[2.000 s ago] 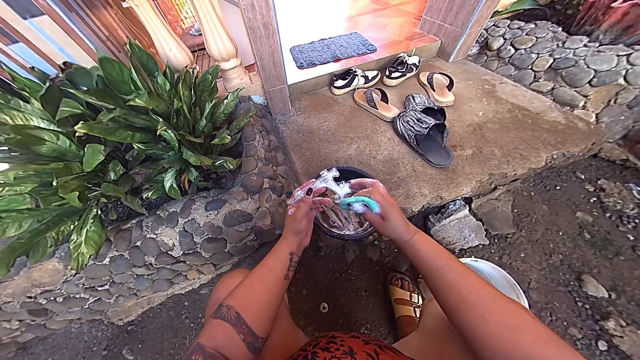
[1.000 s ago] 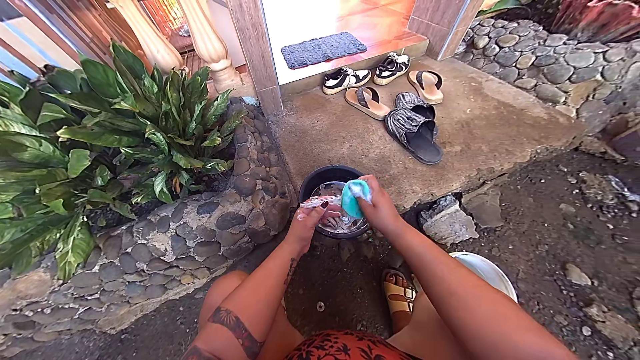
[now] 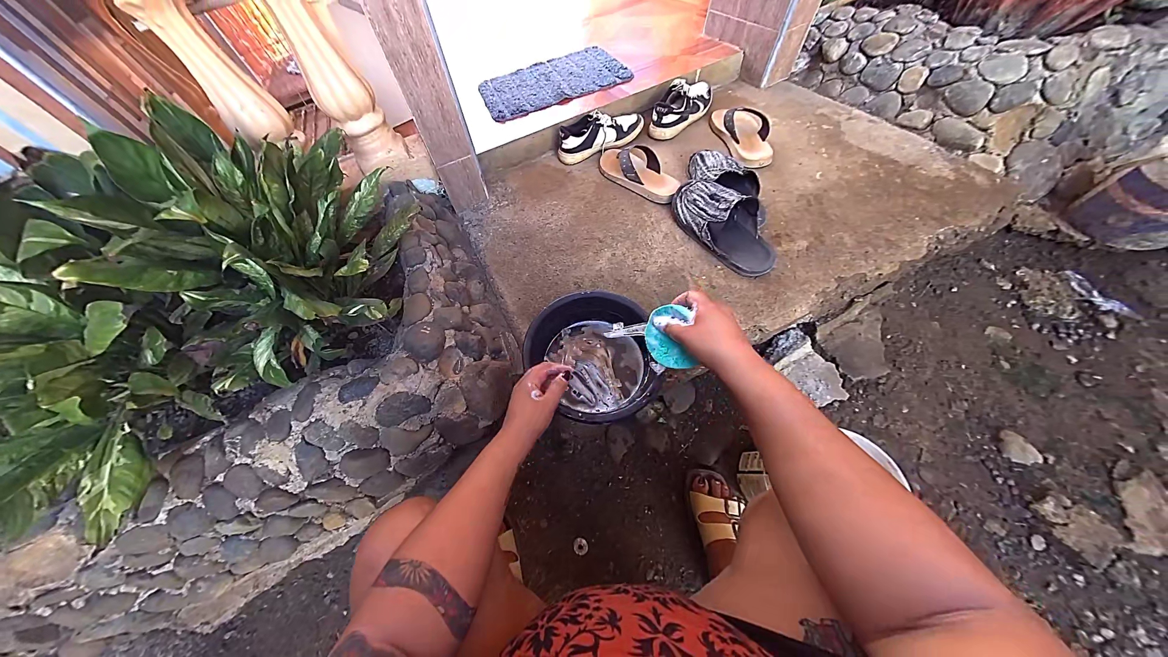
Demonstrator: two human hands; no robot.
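Note:
A round black basin [image 3: 593, 306] stands on the ground against the concrete step, with murky, sudsy water and several pieces of cutlery [image 3: 595, 383] in it. My right hand [image 3: 704, 330], at the basin's right rim, holds a round turquoise scrubbing pad [image 3: 668, 345] with white foam on it. A shiny utensil [image 3: 628, 330], its type unclear, sticks out leftward from the pad over the water. My left hand [image 3: 540, 394] is at the basin's lower left edge, thumb and fingertips close together near the cutlery; whether they pinch anything cannot be told.
Sneakers [image 3: 599, 135], sandals [image 3: 639, 173] and dark slides [image 3: 725, 224] lie on the concrete step [image 3: 849, 201] before a doorway with a grey mat [image 3: 555, 82]. A cobblestone planter wall [image 3: 365, 438] borders the left. A white container [image 3: 878, 456] is partly hidden behind my right forearm.
My hands have moved apart, the right one with the pad to the basin's right rim, the left one to its lower left edge. Two seconds ago both held foamy items together above the basin.

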